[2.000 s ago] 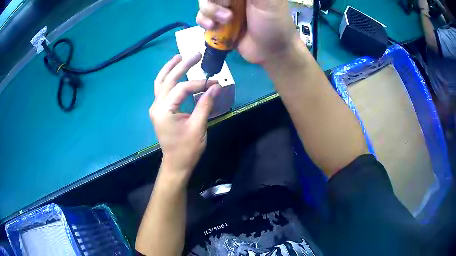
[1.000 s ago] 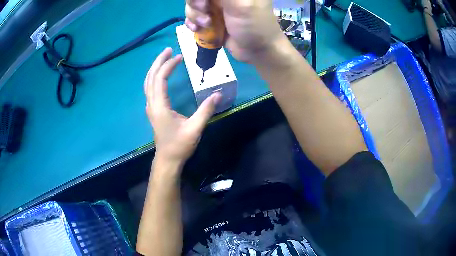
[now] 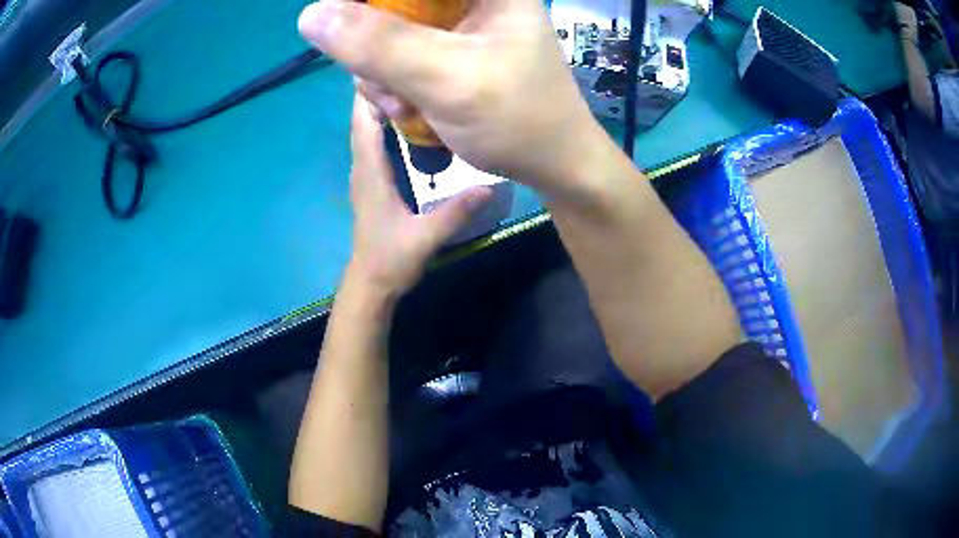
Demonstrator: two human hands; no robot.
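Note:
My right hand (image 3: pixel 489 100) grips the electric screwdriver (image 3: pixel 417 128) by its orange grip. Its black nose points down at the white cover plate (image 3: pixel 450 181), and a thin tip shows just above or on the plate. The plate lies on a black housing near the bench edge, mostly hidden under my right hand. My left hand (image 3: pixel 389 236) is around the unit, thumb at its near end and fingers along its left side, fingertips partly hidden. The power cord (image 3: pixel 205 114) runs left to a coil with a pale plug end (image 3: pixel 68 53).
The screw feeder (image 3: pixel 631 63) stands behind a hanging black cable (image 3: pixel 635 84). A black unit (image 3: pixel 789 68) stands at the upper right, a dark object (image 3: pixel 16 263) at the far left. Film-lined blue crates flank the bench, right (image 3: pixel 773 263) and left (image 3: pixel 131 462). Another person's arm (image 3: pixel 915 53) shows.
My right hand and the screwdriver have moved slightly left and down, the screwdriver still over the plate. My open left hand has closed in around the unit. The view has shifted a little.

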